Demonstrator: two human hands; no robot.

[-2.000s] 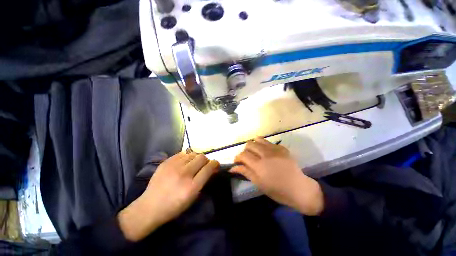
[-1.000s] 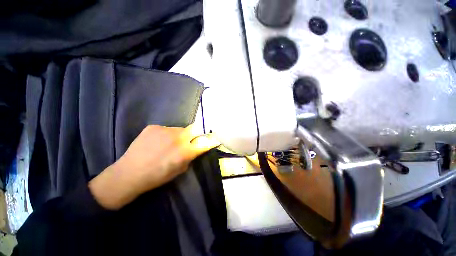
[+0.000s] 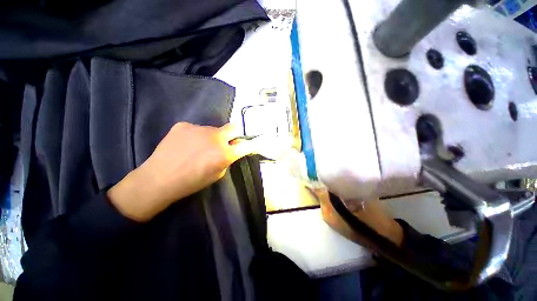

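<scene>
My left hand (image 3: 182,156) pinches the edge of a dark grey garment (image 3: 221,235) between thumb and fingers, at the left of the lit machine bed. The garment hangs from there over my lap. My right hand (image 3: 338,217) is partly hidden behind the white sewing machine head (image 3: 338,117) and its curved metal part (image 3: 497,235); its fingertips are near the needle area and what they hold cannot be made out. A black strip-like shape (image 3: 353,226) crosses in front of it. Needle and presser foot are hidden.
Folded dark grey garment pieces (image 3: 112,117) lie in a row at the left. More dark cloth (image 3: 118,29) lies behind them. The lit bed (image 3: 294,197) continues to a white table edge (image 3: 330,264) at the front.
The view has moved close over the machine head, then shifted so the head sits further right. My left hand has gone from the front edge to beside the bed, pinching the garment.
</scene>
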